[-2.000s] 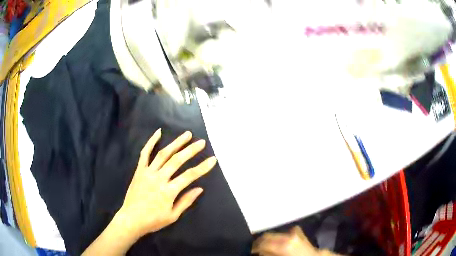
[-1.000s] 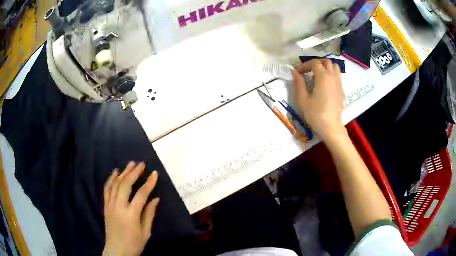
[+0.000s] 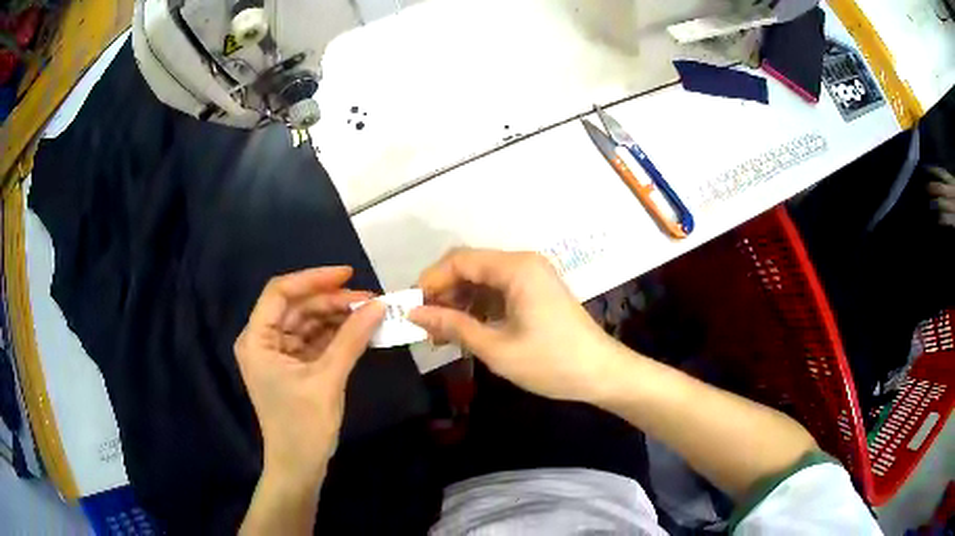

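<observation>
A small white printed label (image 3: 396, 318) is held between both hands above the front edge of the table. My left hand (image 3: 304, 351) pinches its left end with thumb and fingers. My right hand (image 3: 513, 319) pinches its right end. A large black garment panel (image 3: 199, 283) lies left of the needle, with its right edge running from the presser foot (image 3: 301, 134) down behind my left hand. The sewing machine's white bed (image 3: 450, 89) lies right of the foot.
Thread snips with orange and blue handles (image 3: 649, 183) lie on the table. A navy scrap (image 3: 723, 82) and a dark piece with a red edge (image 3: 793, 52) lie further right. A red slotted basket (image 3: 827, 366) stands below the table's right side. A blue basket (image 3: 117, 511) shows at lower left.
My right hand has come back from the scraps and snips at the right to the front of the table. My left hand has lifted off the black panel. Both now hold the label.
</observation>
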